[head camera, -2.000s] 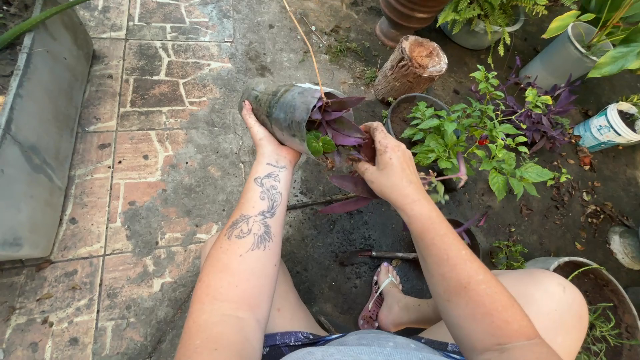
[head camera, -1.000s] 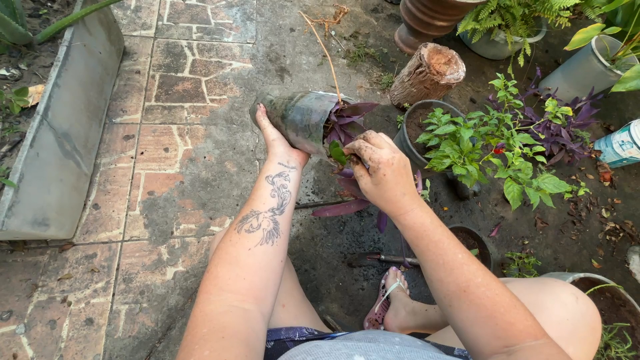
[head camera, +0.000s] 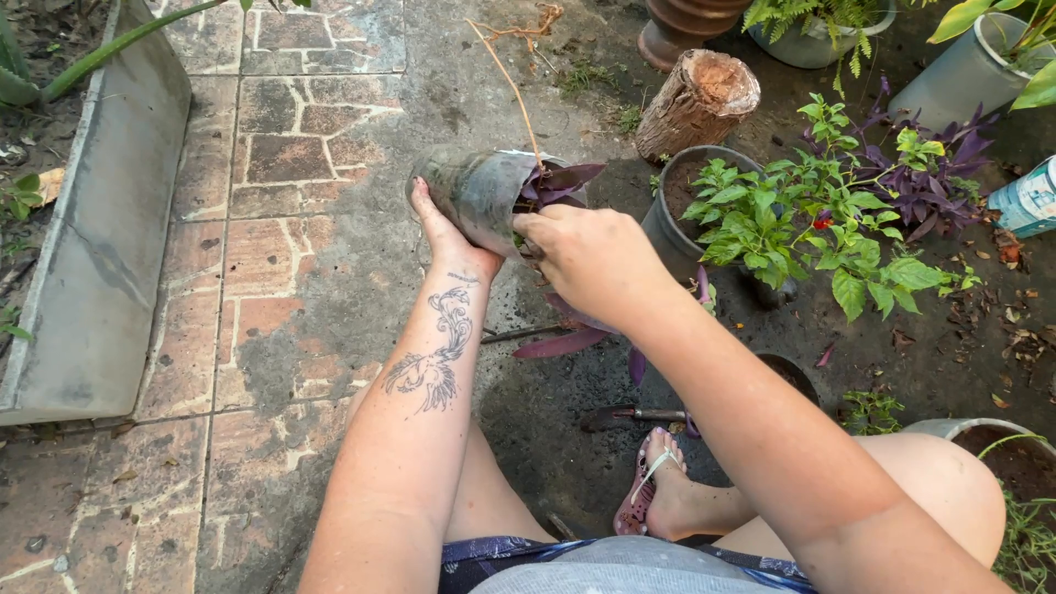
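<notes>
My left hand (head camera: 454, 233) supports a weathered grey plant pot (head camera: 481, 194) from its near side; the pot lies tilted, its mouth to the right. Purple leaves (head camera: 569, 180) and a long dry stem (head camera: 513, 87) stick out of the mouth. My right hand (head camera: 582, 247) is at the mouth, its fingertips partly inside among the plants; whether they grip anything is hidden. Below it hang more purple leaves (head camera: 563, 343). A hand trowel (head camera: 631, 415) lies on the ground beside my foot.
Right of the hands stand a pot (head camera: 667, 221) with a green pepper plant (head camera: 825, 206), a cut log (head camera: 697, 103) and a terracotta-coloured pot (head camera: 685, 25). A long concrete planter (head camera: 103, 239) runs along the left. Another soil-filled pot (head camera: 990, 433) is by my knee.
My right hand has moved from the leaves in front of the pot to its mouth, and its fingertips have gone partly inside. My left hand has kept its hold on the pot.
</notes>
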